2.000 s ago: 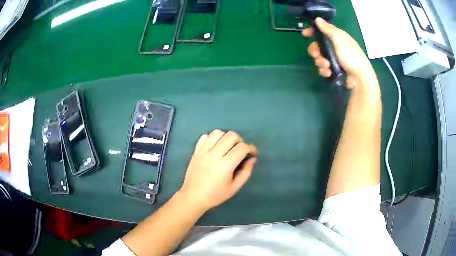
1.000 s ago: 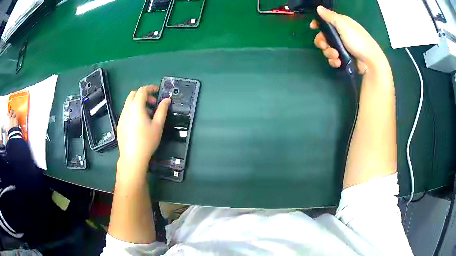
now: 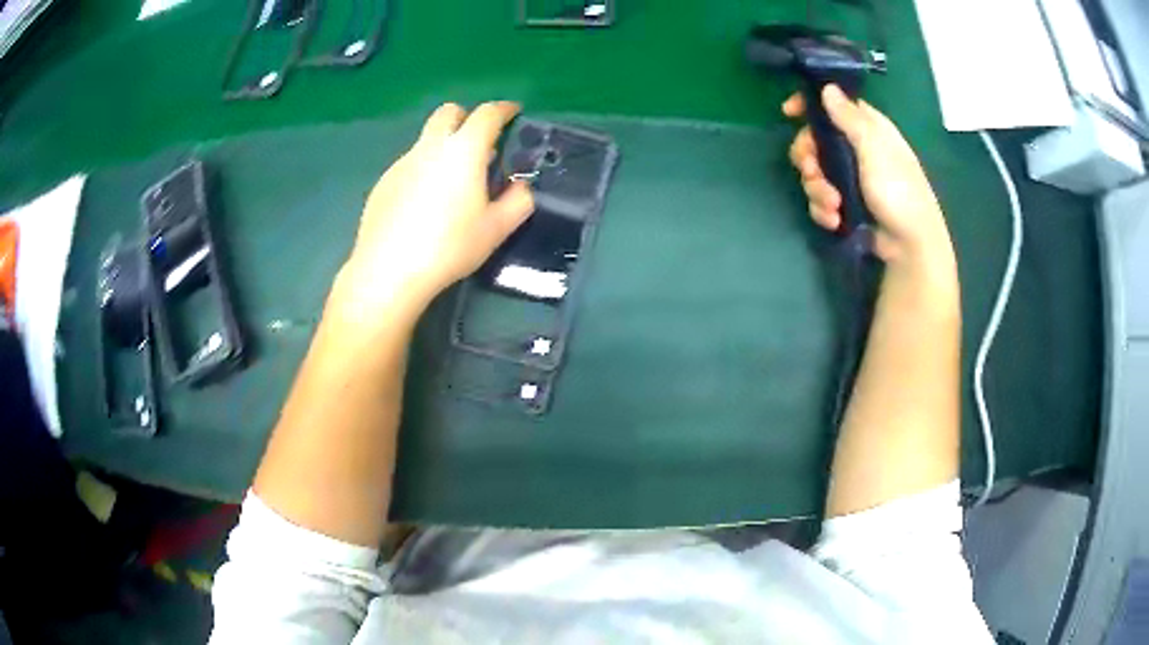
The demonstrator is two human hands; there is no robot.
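Two overlapping phone frames (image 3: 582, 239) lie on the dull green mat, camera end away from me, a white label at each near end. My left hand (image 3: 435, 208) is at their upper left, its thumb on the left edge and its fingers by the top corner. My right hand (image 3: 869, 170) grips the black handheld scanner (image 3: 825, 57) by its handle. The scanner's head is over the shiny green belt, beside a partly hidden phone frame (image 3: 878, 59) with a small white label. No red glow shows.
More phone frames lie on the belt (image 3: 428, 63), at top left and top centre. Several overlap on the mat at left (image 3: 195, 290). A white sheet (image 3: 989, 63), a white boxy device (image 3: 1084, 151) and a white cable (image 3: 1004, 290) are at right.
My left hand moved onto the two overlapping frames, which shifted right and away from me. The scanner moved right, off the top-centre frame, and its red glow is gone. The view also shifted.
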